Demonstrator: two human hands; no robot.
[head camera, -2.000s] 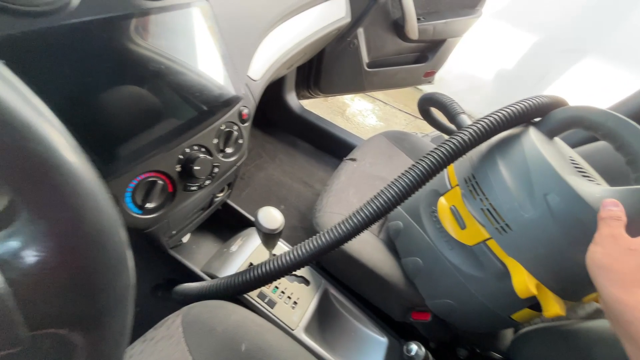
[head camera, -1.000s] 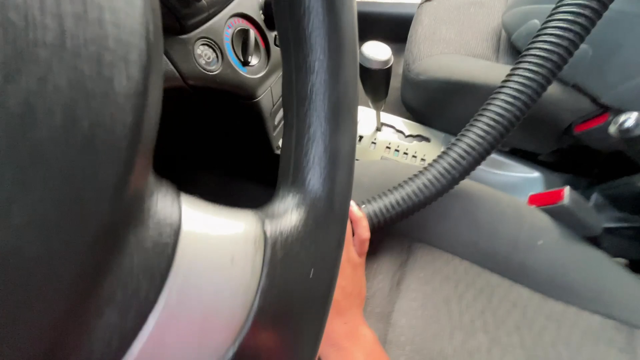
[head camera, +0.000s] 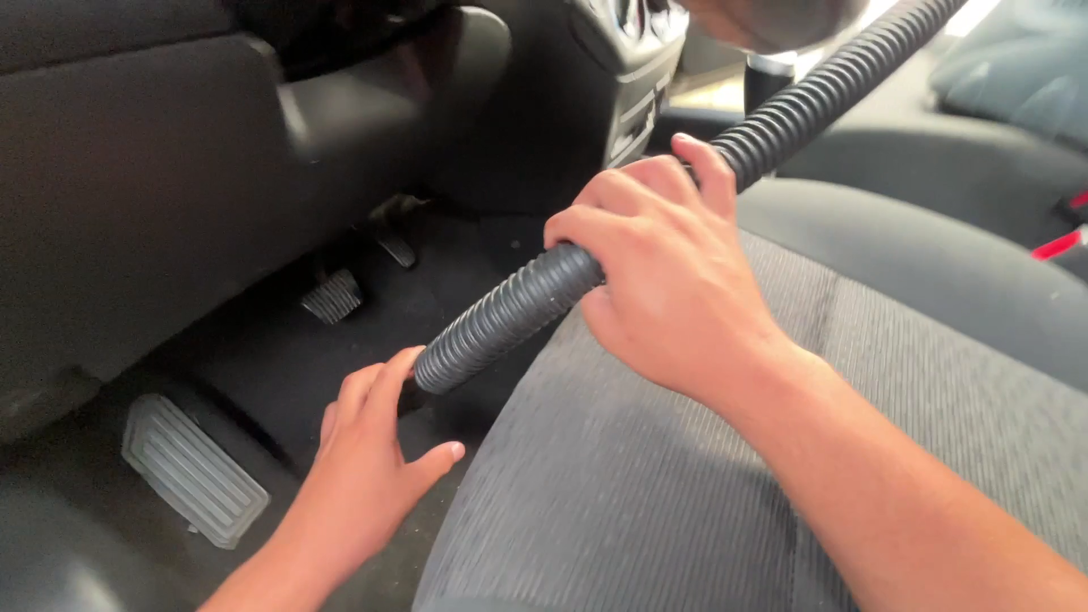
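A black corrugated vacuum hose (head camera: 510, 314) runs from the upper right down to the driver's footwell. My right hand (head camera: 671, 263) is wrapped around it above the front edge of the grey fabric seat (head camera: 646, 493). Lower down, my left hand (head camera: 374, 442) is at the hose's lower end, its fingers against or just beside the rim and its thumb spread away. Whether those fingers grip the end cannot be told. Below the rim, a dark part is mostly hidden behind the left hand.
A ribbed footrest (head camera: 195, 467) lies at the lower left, with the brake pedal (head camera: 333, 296) and accelerator pedal (head camera: 396, 246) farther in. The lower dashboard panel (head camera: 153, 170) overhangs the footwell. At the right edge is a red seat-belt buckle (head camera: 1058, 246).
The view has swung down to the footwell. Both hands now show at the hose, where one second ago only one hand was visible, by its end behind the steering wheel.
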